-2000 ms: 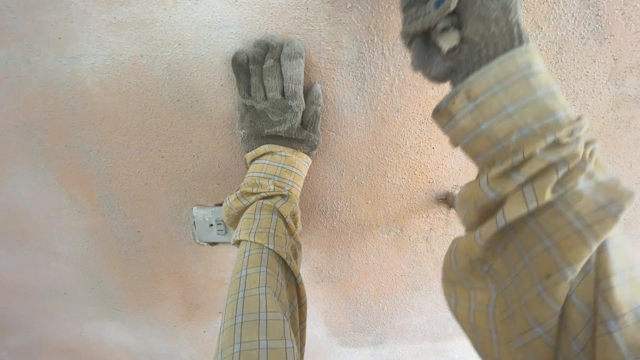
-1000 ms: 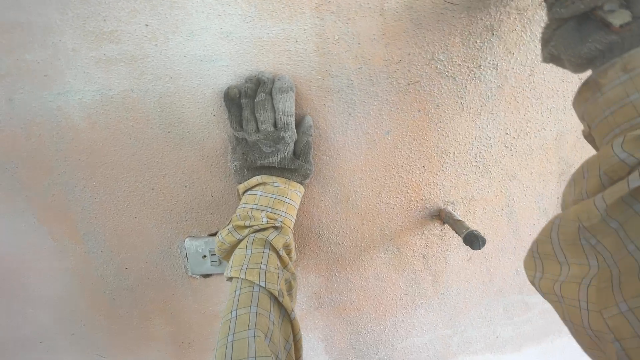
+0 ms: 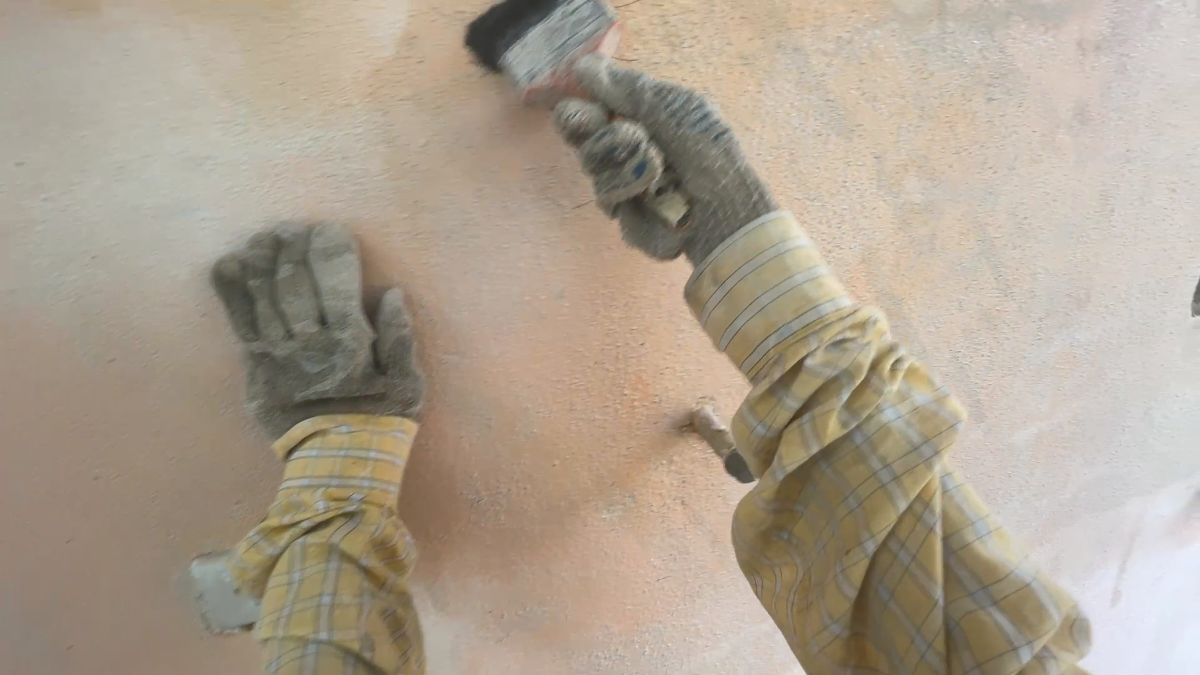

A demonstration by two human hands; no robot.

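Observation:
My left hand, in a dusty grey knit glove, rests flat against the rough plastered wall with nothing in it, fingers pointing up and thumb apart. Higher and to the right, my right hand, also gloved, is closed around the handle of a wide flat paintbrush. The brush's dark bristles point up and left, near the top edge of the view. Whether the bristles touch the wall cannot be told.
A pipe stub sticks out of the wall beside my right sleeve. A pale electrical wall plate is partly hidden behind my left forearm. A small dark thing shows at the right edge.
My right hand has swung back left from the upper right corner, and the brush now shows clearly. The left hand stays against the wall. The view has shifted somewhat.

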